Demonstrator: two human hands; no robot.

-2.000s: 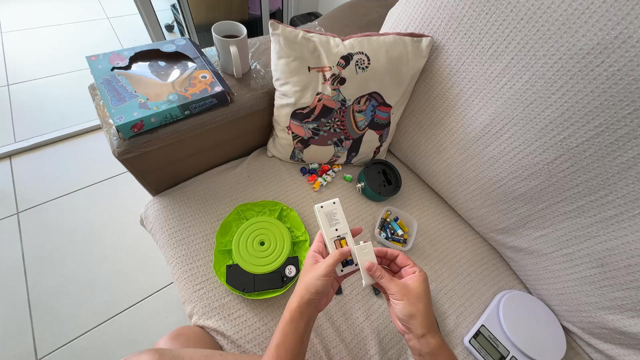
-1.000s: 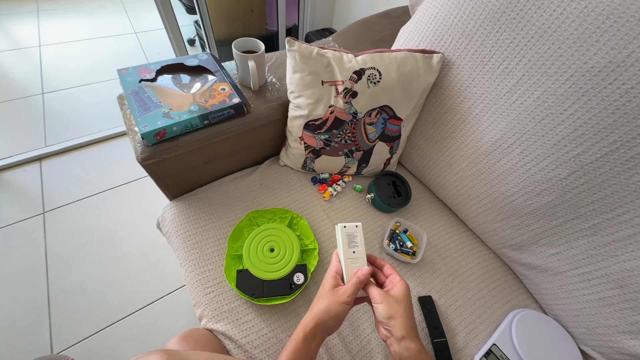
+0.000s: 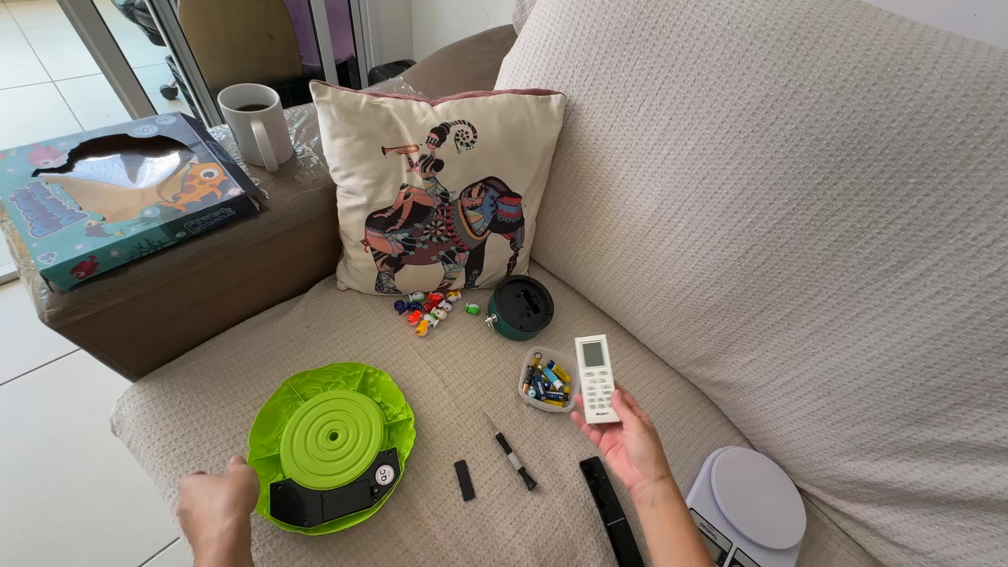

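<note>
My right hand (image 3: pixel 626 437) holds a white air-conditioner remote control (image 3: pixel 596 378) upright, its screen and buttons facing me, beside a clear plastic tub (image 3: pixel 526 400) of loose batteries. My left hand (image 3: pixel 216 500) is at the left edge of a round green plastic toy base (image 3: pixel 333 437) with a black battery section; its fingers are curled, and whether they grip the rim cannot be told. Between the hands lie a small screwdriver (image 3: pixel 513 461) and a small black cover (image 3: pixel 465 480). A long black remote control (image 3: pixel 610 508) lies under my right forearm.
A white kitchen scale (image 3: pixel 756 496) sits at the right. Farther back are a dark green round device (image 3: pixel 521 307), small colourful toy figures (image 3: pixel 429 309) and an elephant-print cushion (image 3: pixel 441 189). On the sofa arm stand a white mug (image 3: pixel 256 126) of dark liquid and a toy box (image 3: pixel 126 197).
The hands have parted: the left has moved to the green base, the right holds the white remote control, now turned front side toward me. One second ago both hands held it back side up.
</note>
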